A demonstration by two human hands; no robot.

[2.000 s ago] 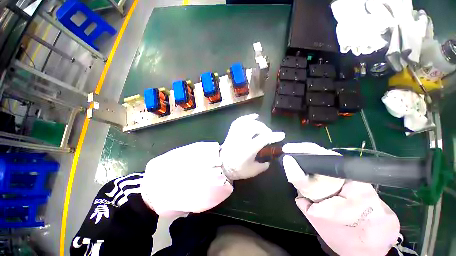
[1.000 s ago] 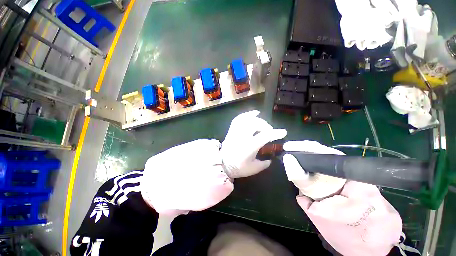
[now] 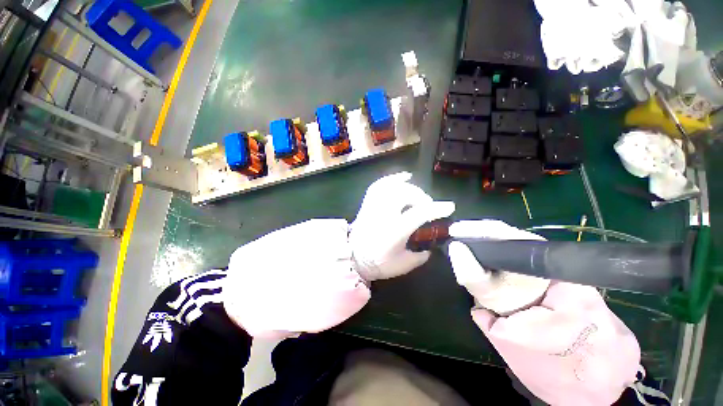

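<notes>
My left hand (image 3: 394, 226), in a white glove, grips a small coil (image 3: 429, 235) with copper-brown winding between its fingers. My right hand (image 3: 501, 270), also white-gloved, is closed round the front part of a long dark-grey handheld tool (image 3: 610, 263) with a green rear end. The tool's narrow front end is at the coil; my fingers partly hide the tip, so I cannot tell if it touches. Past my hands, a silver-white fixture bar (image 3: 309, 167) holds several coils with blue tops (image 3: 286, 143) and copper sides in a row.
A block of coils with black tops (image 3: 514, 145) stands right of the bar, in front of a black box (image 3: 499, 36). White gloves (image 3: 583, 36), a yellow item (image 3: 666, 117) and a crumpled white cloth (image 3: 652, 161) lie at the right. A pale hose (image 3: 591, 230) curves behind the tool.
The view has shifted slightly, so the bench things sit a little differently in the picture. Both hands keep their hold on the coil and the tool.
</notes>
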